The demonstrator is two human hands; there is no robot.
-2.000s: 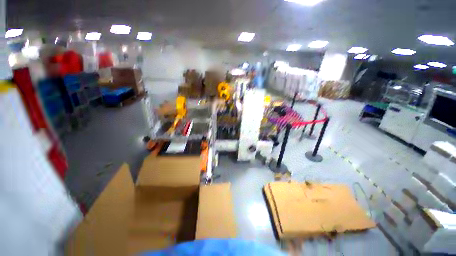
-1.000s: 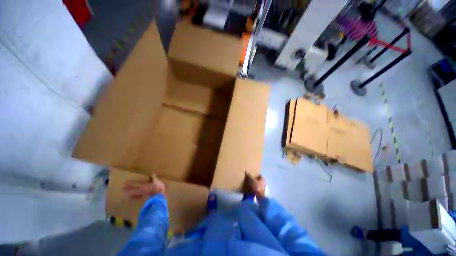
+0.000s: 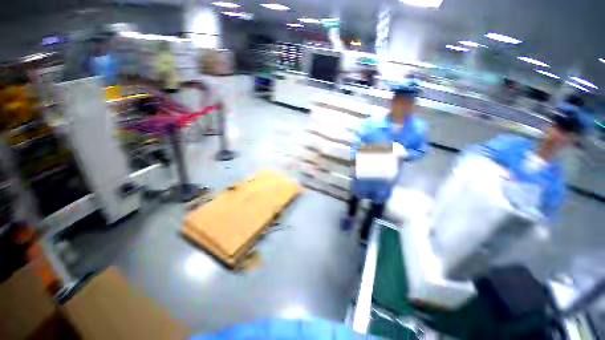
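The open shipping carton is cut off at the bottom left, with one flap spread out. White foam-cushioned units in shiny bags stand on the green-topped workbench at the right; a person in blue leans over them. A dark flat thing lies beside them. Neither of my hands is in the picture; only a blue edge of my clothing shows at the bottom. The view is blurred.
Flattened cartons are stacked on the floor ahead. A second person in blue stands behind the bench holding a white and brown box. Barrier posts and a white machine column stand at the left.
The view has swung right and up from the carton, bringing the bench and both people into sight. My hands, seen at the carton flaps one second ago, have left the picture.
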